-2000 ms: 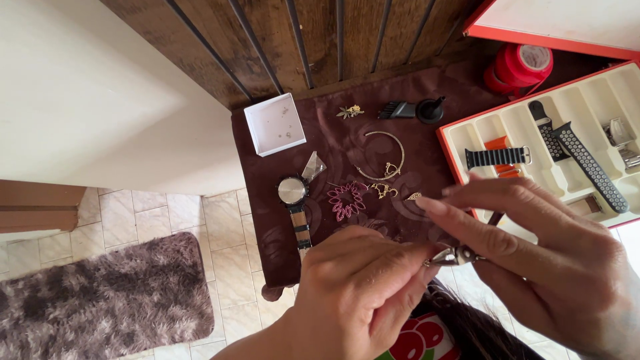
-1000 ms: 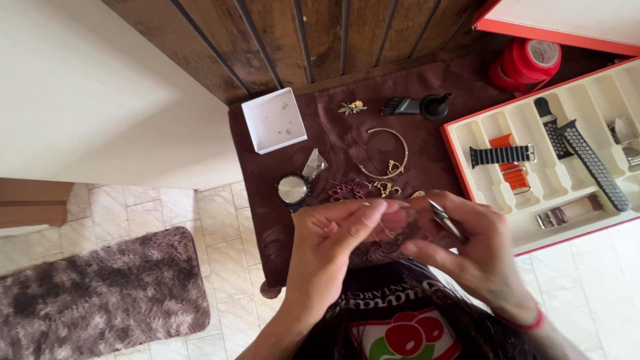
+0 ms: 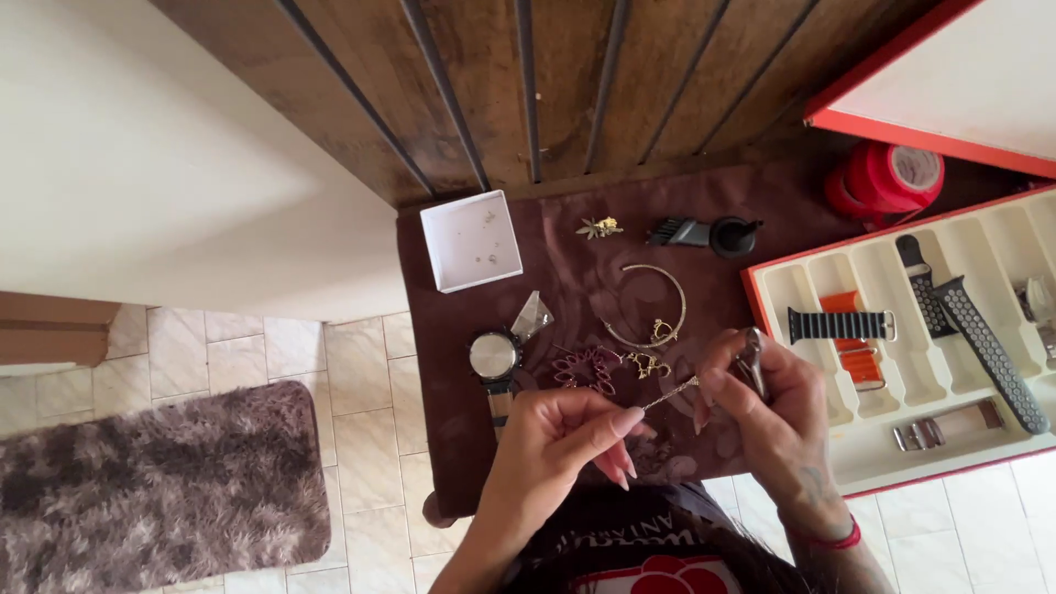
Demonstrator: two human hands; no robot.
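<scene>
My left hand [image 3: 577,425] pinches one end of a thin chain [image 3: 672,392] between thumb and fingertips. The chain's other end runs to the fingertips of my right hand [image 3: 763,404], which also holds a small metal tool [image 3: 749,359], perhaps pliers, against its fingers. Just beyond my left hand lie a pink beaded piece of jewelry [image 3: 584,369] and a gold-coloured trinket [image 3: 648,364]. An open bangle [image 3: 683,301] with a small gold charm rests farther back. A wristwatch [image 3: 493,355] lies at the left, beside a small clear plastic bag [image 3: 532,316].
A white box [image 3: 471,241] holding tiny pieces stands at the back left. Behind the bangle are a gold leaf-like ornament [image 3: 600,227] and a black brush [image 3: 701,235]. A red container [image 3: 887,181] stands near a compartmented tray [image 3: 792,285] of watch straps at the right.
My hands have moved apart, and the thin chain now shows stretched between them. The metal tool has turned more upright in my right hand.
</scene>
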